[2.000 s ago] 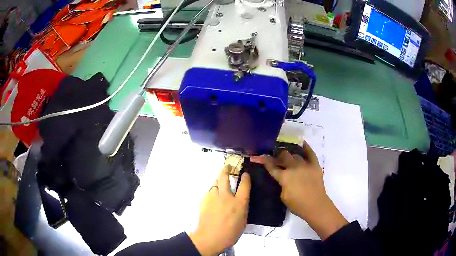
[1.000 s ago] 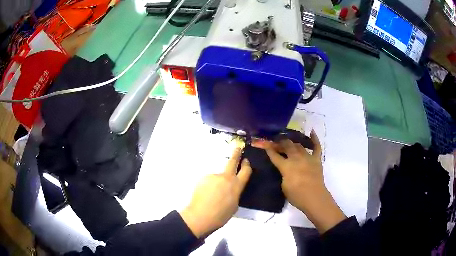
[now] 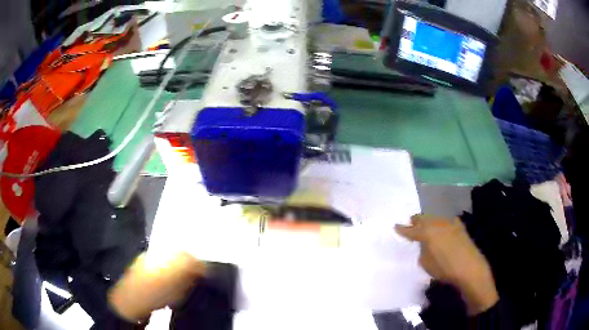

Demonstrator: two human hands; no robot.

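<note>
My left hand (image 3: 158, 283), blurred, is at the lower left with its fingertips on the top edge of a black fabric piece (image 3: 221, 287). My right hand (image 3: 452, 258), also blurred, is right of the white template sheet (image 3: 368, 277), with no cloth seen in it and its fingers loosely apart. The sewing template (image 3: 328, 236), pale yellow with a reddish strip and a dark strip, lies on the sheet below and right of the machine head's blue cover (image 3: 248, 155). The needle area is hidden behind the cover.
A large black fabric pile (image 3: 84, 213) lies at left, another (image 3: 516, 238) at right. A pale grey rod (image 3: 131, 173) and a white cable (image 3: 106, 156) hang left of the head. The control panel (image 3: 442, 48) stands upper right, orange pieces (image 3: 64, 74) upper left.
Both hands have left the needle area and moved apart, left hand down-left, right hand rightward. The black piece has gone from below the head to the lower left. The view has shifted.
</note>
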